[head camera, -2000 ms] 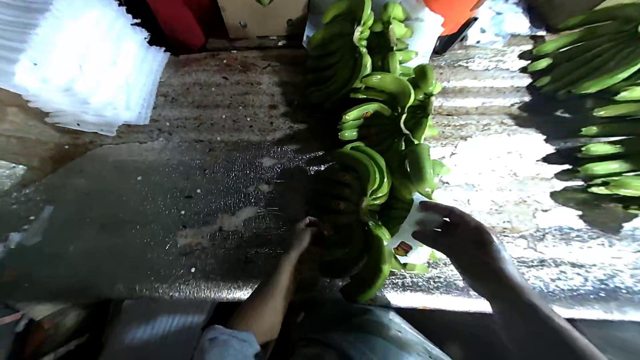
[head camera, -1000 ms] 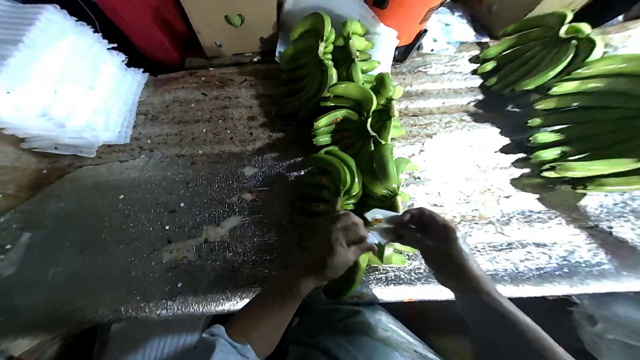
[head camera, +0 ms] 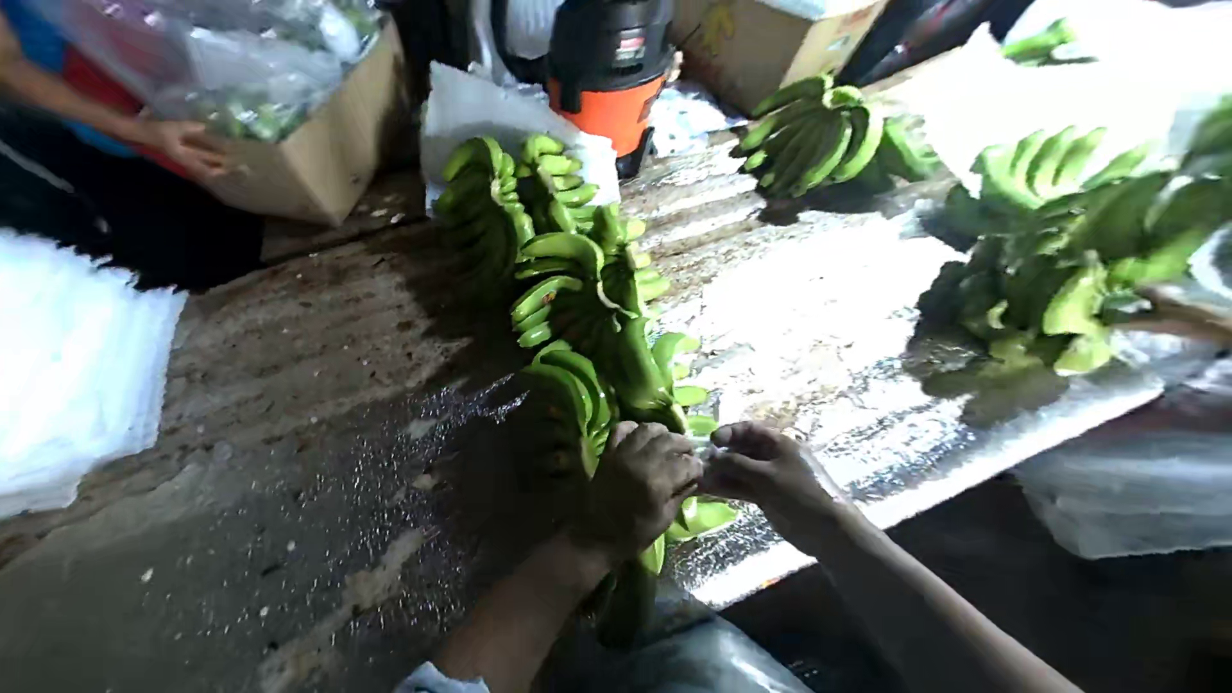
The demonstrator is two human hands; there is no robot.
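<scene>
My left hand (head camera: 647, 481) and my right hand (head camera: 770, 474) meet over the near end of a row of green banana hands (head camera: 568, 380) on the wet table. Between their fingertips is a small whitish piece (head camera: 703, 447), mostly covered by the fingers; what it is cannot be told in this view. Green bananas (head camera: 707, 518) show just below the fingers. At the far end of the row, banana clusters lie partly on a white foam sheet (head camera: 520, 115).
A stack of white foam sheets (head camera: 77, 375) lies left. Beyond the table are an open carton (head camera: 327, 144) with plastic, a person's hand (head camera: 188, 146) on it, and an orange-black vacuum cleaner (head camera: 606, 101). More bananas (head camera: 1068, 231) lie right, by another person's arm.
Two seconds ago my right hand held a white piece bearing a small mark, apart from my left hand; now both hands are together. The view has tilted and swung, showing more beyond the table.
</scene>
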